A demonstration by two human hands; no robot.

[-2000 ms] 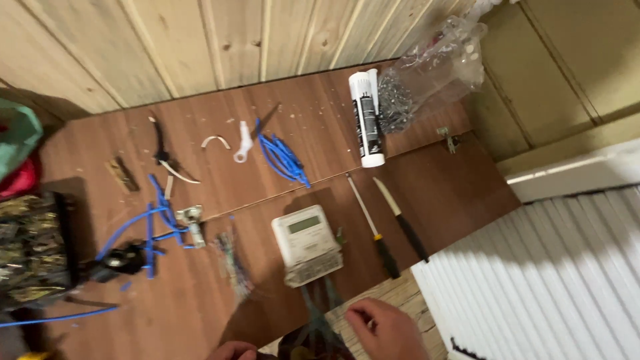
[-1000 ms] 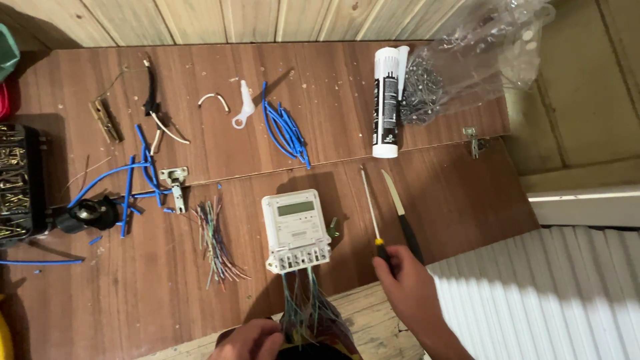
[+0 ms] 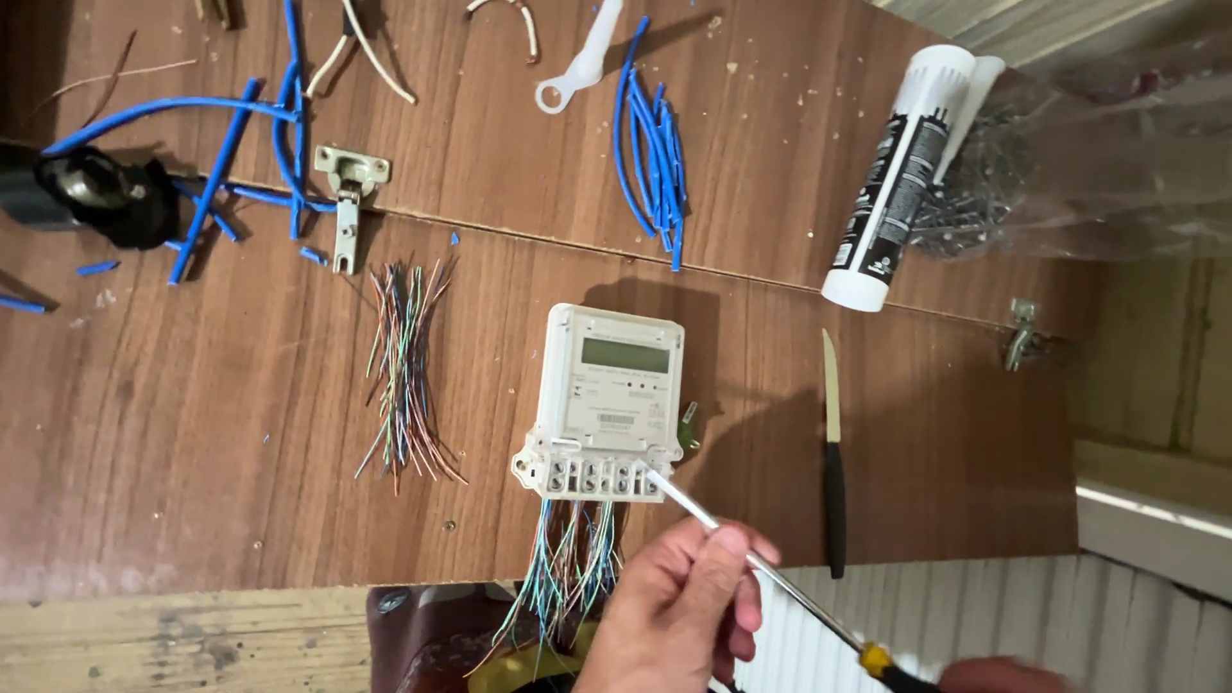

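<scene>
A white electricity meter (image 3: 616, 385) with a grey display lies on the brown wooden board, its screw terminals facing my hands. Thin multicoloured wires (image 3: 568, 553) hang from its terminal end over the board's edge. My left hand (image 3: 674, 602) pinches the metal shaft of a screwdriver (image 3: 804, 597), whose tip rests at the right-hand terminals. At the bottom edge my right hand (image 3: 1006, 676), mostly cut off, is on the black and yellow handle. A bundle of similar thin wires (image 3: 404, 375) lies left of the meter, and a small green piece (image 3: 688, 426) beside its right side.
A black-handled knife (image 3: 834, 462) lies right of the meter. Beyond are a sealant cartridge (image 3: 900, 178), a plastic bag of screws (image 3: 982, 183), blue insulation pieces (image 3: 654, 159) and a white plastic nozzle (image 3: 585, 67). Metal hinges (image 3: 348, 192) (image 3: 1020, 332) and blue cable (image 3: 173, 104) lie about.
The screwdriver, lying right of the meter before, has been picked up and its tip brought to the terminals. My left hand has moved from the hanging wires to its shaft. The view is closer.
</scene>
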